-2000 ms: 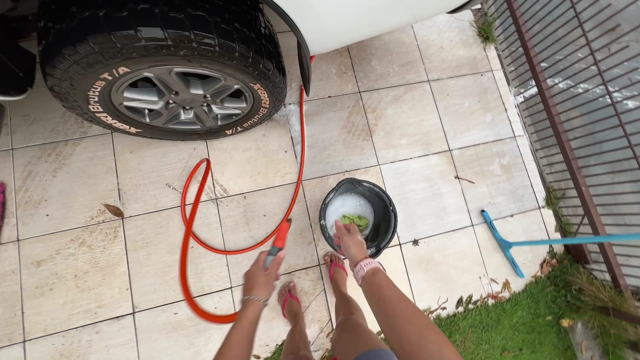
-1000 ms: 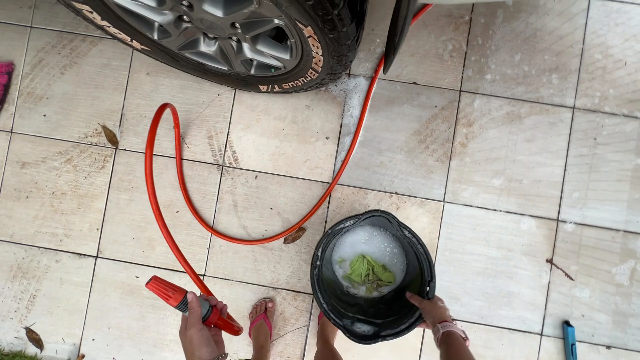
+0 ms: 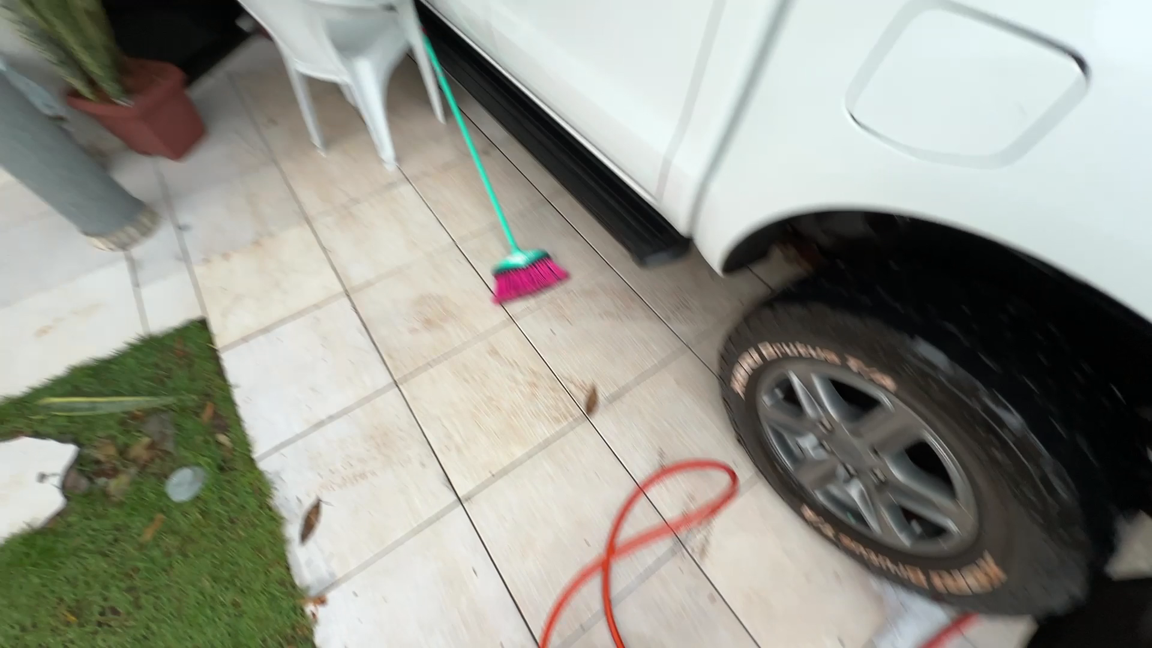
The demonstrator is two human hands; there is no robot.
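Neither my left hand nor my right hand shows in the head view now, so what they hold is hidden. An orange-red hose curves in a loop over the tiles at the bottom, left of the wheel of a white vehicle. A broom with a green handle and pink bristles rests on the tiles, its handle leaning up toward a white plastic chair. The bucket and the hose's spray nozzle are out of view.
A black side step runs low along the vehicle. At the upper left are a potted plant in a terracotta-coloured pot and a grey column. Grass borders the tiles at the lower left. Dry leaves lie about.
The view has swung well to the left. Both hands, the bucket with the green cloth and the nozzle, seen a second ago, have left the frame. The broom and chair have come into view.
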